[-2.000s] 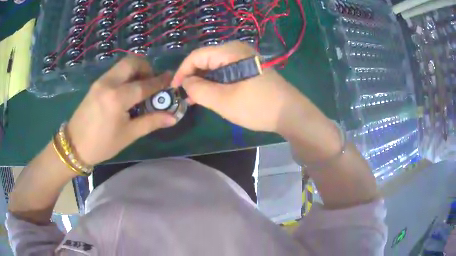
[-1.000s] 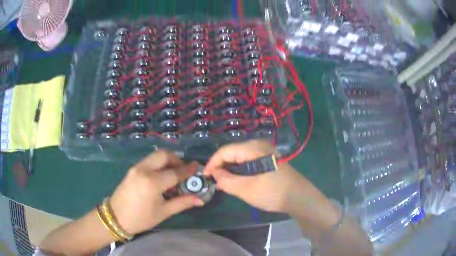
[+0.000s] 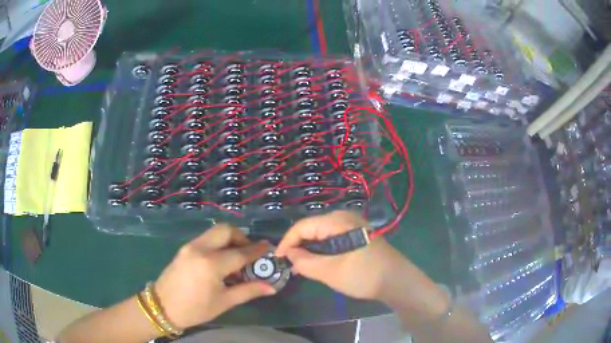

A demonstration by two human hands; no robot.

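My left hand (image 3: 213, 273) holds a round silver fixture with a pale centre ring (image 3: 264, 268) between thumb and fingers, just above the mat's near edge. My right hand (image 3: 338, 258) holds a black wired hand tool (image 3: 335, 242) whose thick red cable (image 3: 406, 171) loops up along the main tray's right side. My right fingertips touch the fixture's upper right edge; what they pinch there is too small to tell. The main clear blister tray (image 3: 127, 223) lies beyond my hands, with many rows of dark shiny components (image 3: 232, 137) with thin red leads.
A clear blister tray (image 3: 499, 221) lies at right. Stacked trays with white labels (image 3: 462, 84) stand upper right. A yellow notepad (image 3: 70, 167) with a pen (image 3: 51, 184) lies at left. A pink fan (image 3: 67, 33) stands upper left.
The view has tilted up, so the trays, fan and notepad show more fully and my hands sit lower in the picture. Both hands stay together at the fixture with the same hold.
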